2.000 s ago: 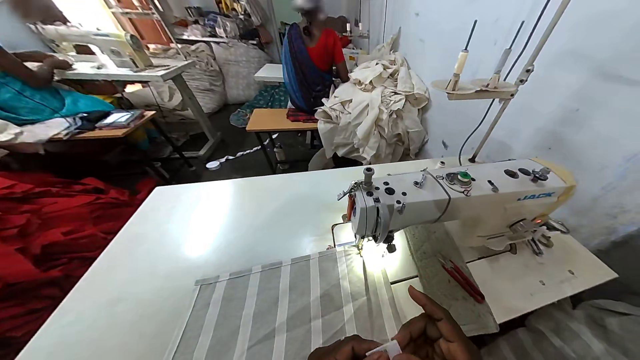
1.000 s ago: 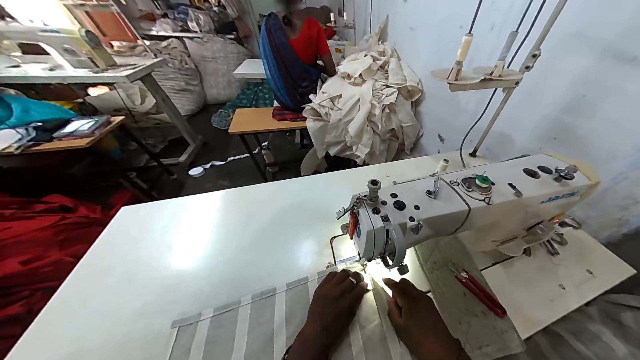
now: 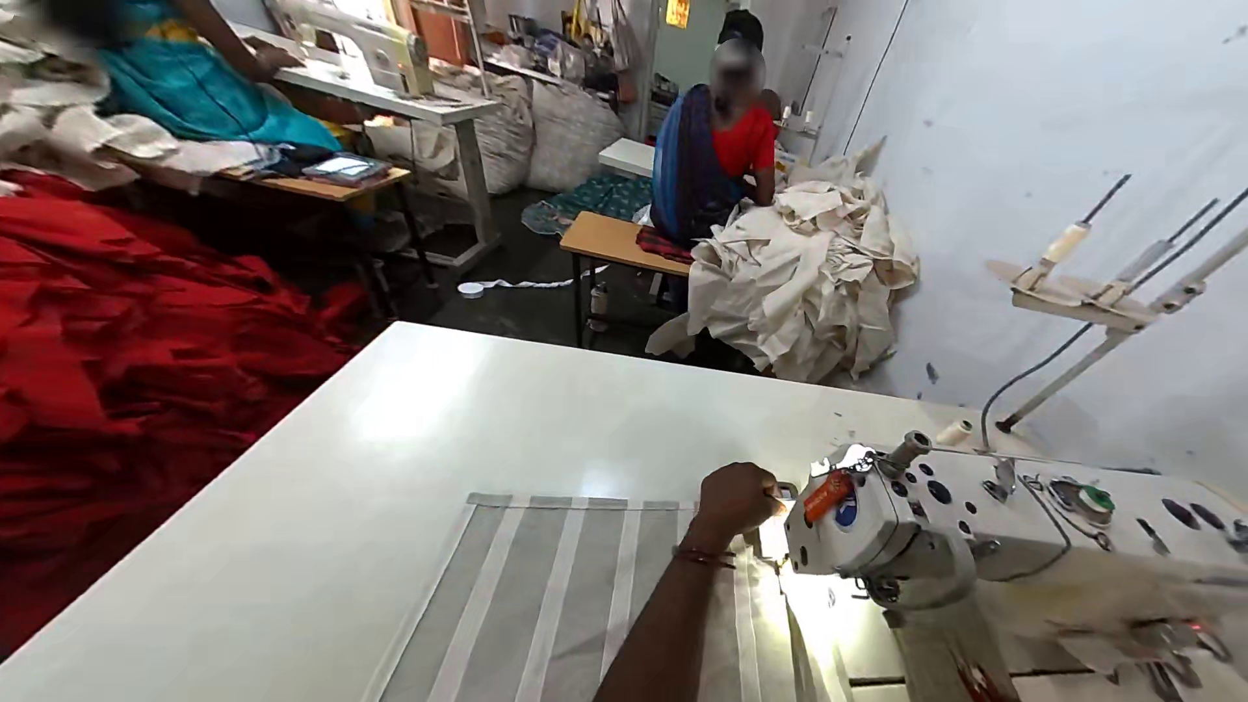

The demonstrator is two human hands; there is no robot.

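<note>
My left hand point(image 3: 736, 502), with a bracelet at the wrist, is at the left side of the sewing machine's head point(image 3: 858, 526). Its fingers are curled by a small metal part there; whether they grip it is hidden. Under the forearm a grey fabric with white stripes point(image 3: 585, 585) lies flat on the white machine table point(image 3: 292, 497), its right part running to the lit needle area. My right hand is out of view. A red-handled tool point(image 3: 980, 682) is partly visible at the bottom edge, right of the needle area.
A thread stand point(image 3: 1082, 297) rises behind the machine, near a small thread spool point(image 3: 954, 432). Red cloth point(image 3: 146, 390) is heaped at left. Beyond the table are a wooden bench point(image 3: 619, 244), a pile of cream cloth point(image 3: 799, 263) and two other people, one beside another sewing machine point(image 3: 366, 49).
Both hands were on the striped fabric near the needle; my left hand has moved up to the machine head's side, and my right hand has left view. The view has shifted left.
</note>
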